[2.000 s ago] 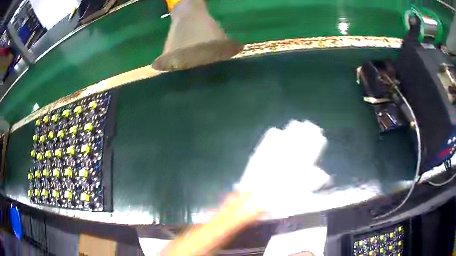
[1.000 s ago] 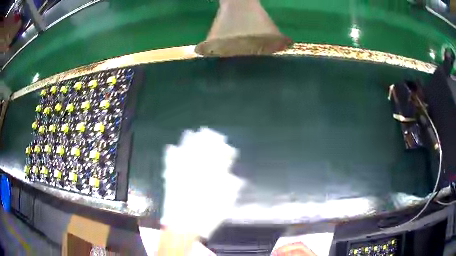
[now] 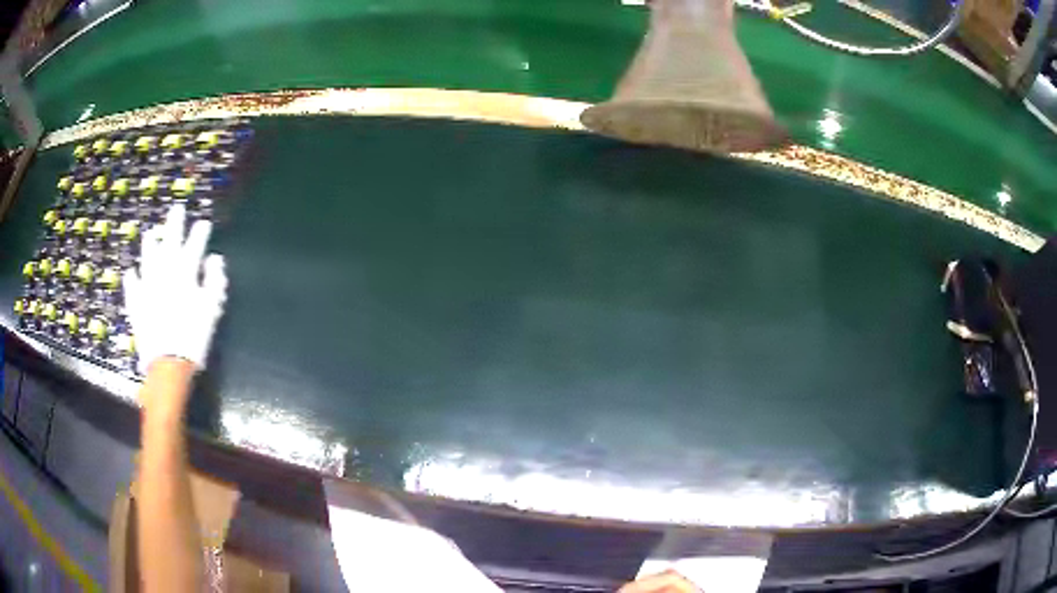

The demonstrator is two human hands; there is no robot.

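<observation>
My left hand [image 3: 174, 292], in a white glove, lies over the right part of the circuit board panel [image 3: 99, 188] at the left end of the dark green bench. Its fingers are spread and point away from me. It holds nothing that I can see and hides part of the panel. Whether it touches the boards is unclear. The panel carries rows of small boards with yellow blocks. My right hand [image 3: 663, 583] shows only as a bare bit at the bottom edge, cut off, so its grip is hidden.
A grey extraction nozzle [image 3: 684, 87] hangs over the bench's far edge. A black device [image 3: 974, 324] with a pale cable [image 3: 1029, 423] is at the right end. A brown carton [image 3: 238, 556] is below the bench at lower left. The green strip [image 3: 464, 52] runs behind the bench.
My gloved left hand has moved left across the bench to the panel. The view has shifted, the nozzle now appears further right, and the second board panel is out of view.
</observation>
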